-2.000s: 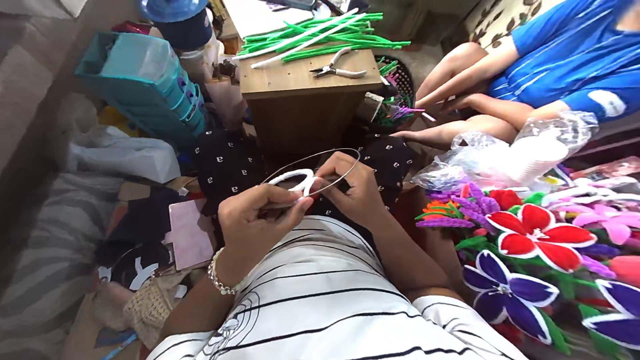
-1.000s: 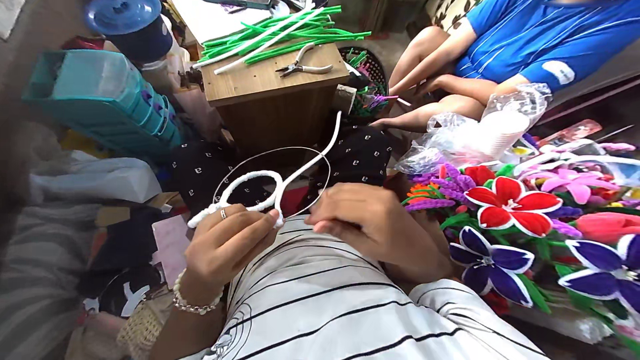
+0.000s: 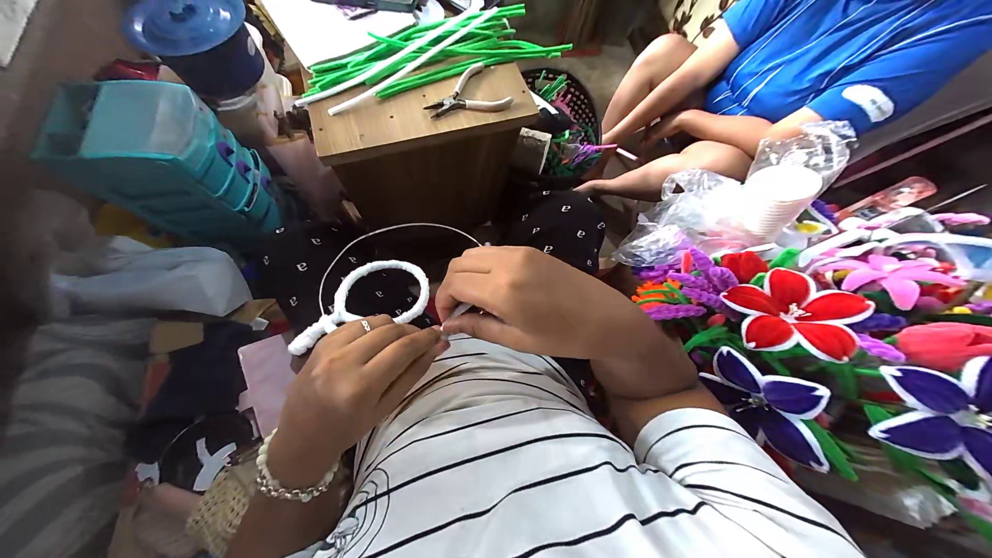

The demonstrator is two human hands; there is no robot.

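My left hand, with a ring and a beaded bracelet, grips a piece of white pipe cleaner wound into a round loop with a thick twisted stub on its left. My right hand is beside it, fingertips pinching a thin white strand close to the left fingertips. A large hoop of thin wire arcs behind the loop, over my dark patterned trousers; where it ends is hidden by my hands.
Ahead, a wooden cabinet bears green pipe cleaners, white ones and pliers. Teal drawers stand left. Pipe-cleaner flowers and plastic-wrapped cups are at right. A person in a blue shirt sits beyond, near a black basket.
The long white free end that stood up between my hands one second ago no longer shows upright. My right hand has closed in on my left fingertips. The loop was smaller two seconds ago.
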